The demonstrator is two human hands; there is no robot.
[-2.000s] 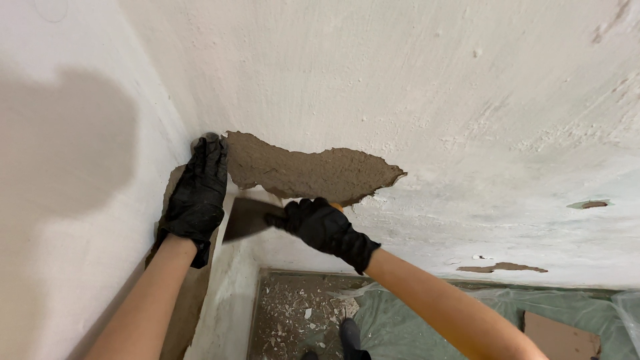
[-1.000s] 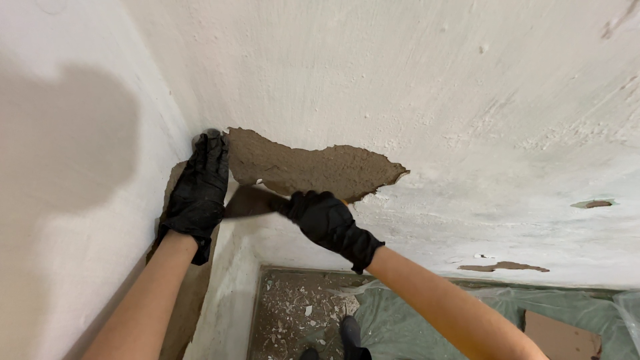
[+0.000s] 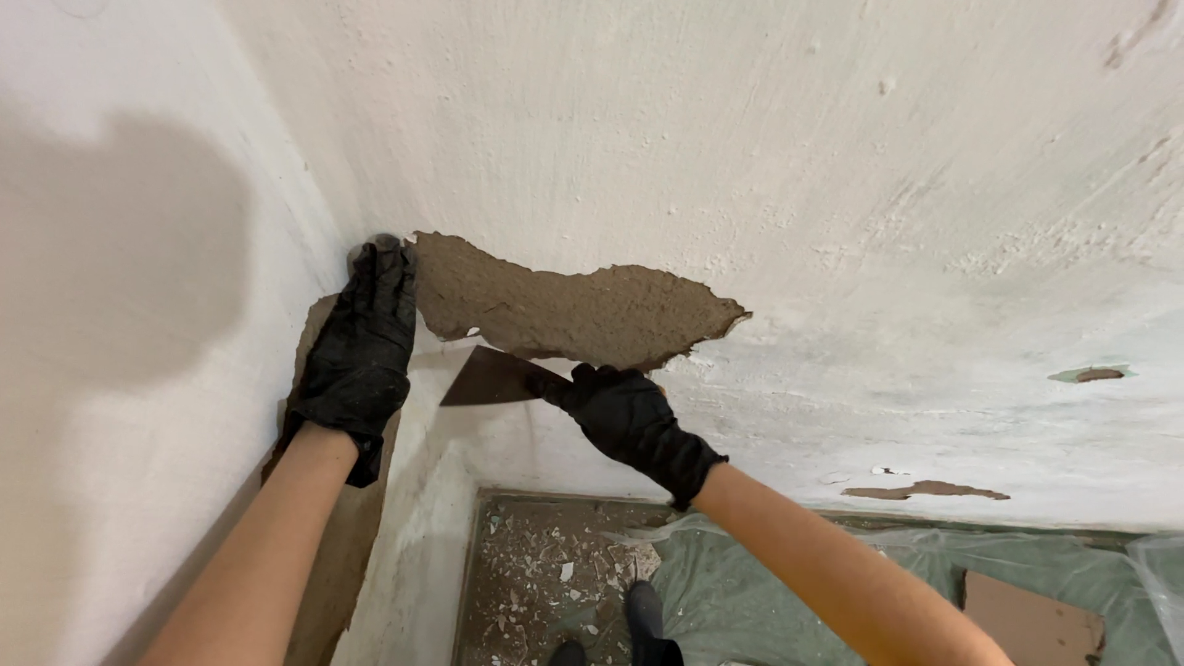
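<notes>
My left hand [image 3: 361, 351], in a black glove, lies flat with its fingers together against the wall corner, at the left end of a bare brown patch [image 3: 573, 305] in the white wall. My right hand [image 3: 638, 430], gloved too, grips a putty knife [image 3: 495, 377] just below that patch. The knife's wide blade points left, toward my left hand, and lies by the patch's lower edge; whether it touches the wall I cannot tell. Most of the handle is hidden in my fist. A strip of bare plaster [image 3: 347, 555] runs down the corner below my left hand.
Paint chips litter the brown floor [image 3: 527, 573] beside my shoes [image 3: 645, 606]. Clear plastic sheeting [image 3: 740, 583] covers the floor to the right, with a flat brown board [image 3: 1031, 620] on it. Smaller chipped spots [image 3: 925, 490] mark the lower wall at right.
The putty knife and my right hand have shifted slightly about the patch's lower edge. My left hand has stayed in place.
</notes>
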